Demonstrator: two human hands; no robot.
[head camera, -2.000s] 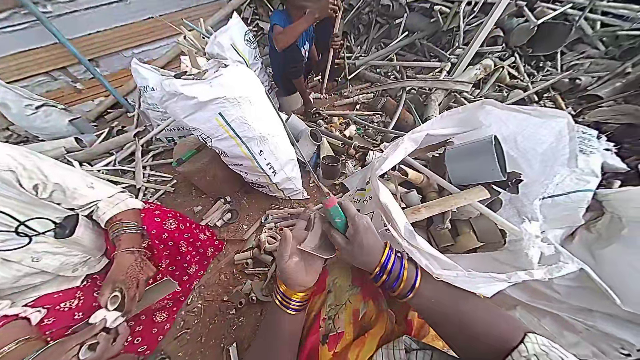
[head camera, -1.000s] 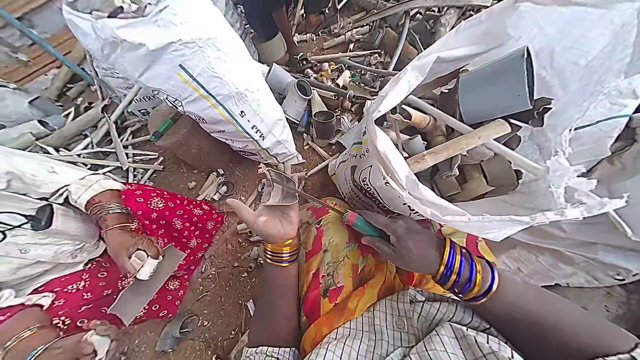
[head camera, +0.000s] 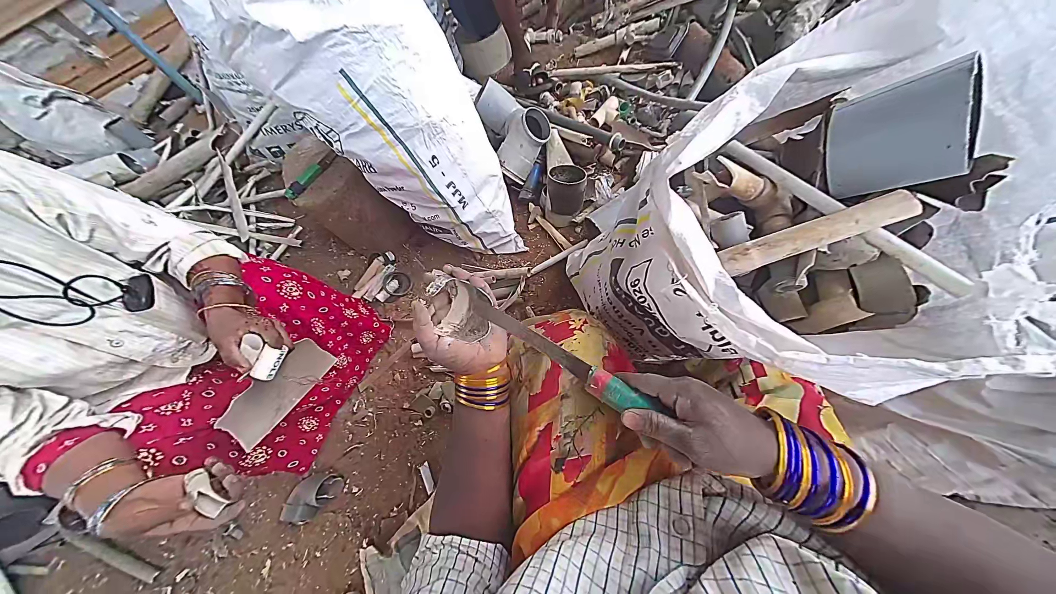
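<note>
My left hand (head camera: 462, 334), palm up with fingers curled, holds a greyish piece of plastic pipe (head camera: 469, 318) above my lap. My right hand (head camera: 701, 417) grips the green and red handle (head camera: 623, 392) of a long-bladed tool, which looks like a knife or file. Its dark metal blade (head camera: 536, 340) points up and left, and the far end lies over the pipe piece in my left palm. Whether the blade touches the piece, I cannot tell.
A co-worker sits at left with a pipe fitting (head camera: 266, 360) and a grey plastic sheet piece (head camera: 276, 396). White woven sacks stand ahead (head camera: 412, 107) and at right (head camera: 660, 272), the latter open with pipe scraps. Pipe pieces (head camera: 569, 190) litter the ground; another person's legs show beyond.
The view has shifted downward. My left hand has turned from spread fingers to curled around the piece. The tool stays in my right hand.
</note>
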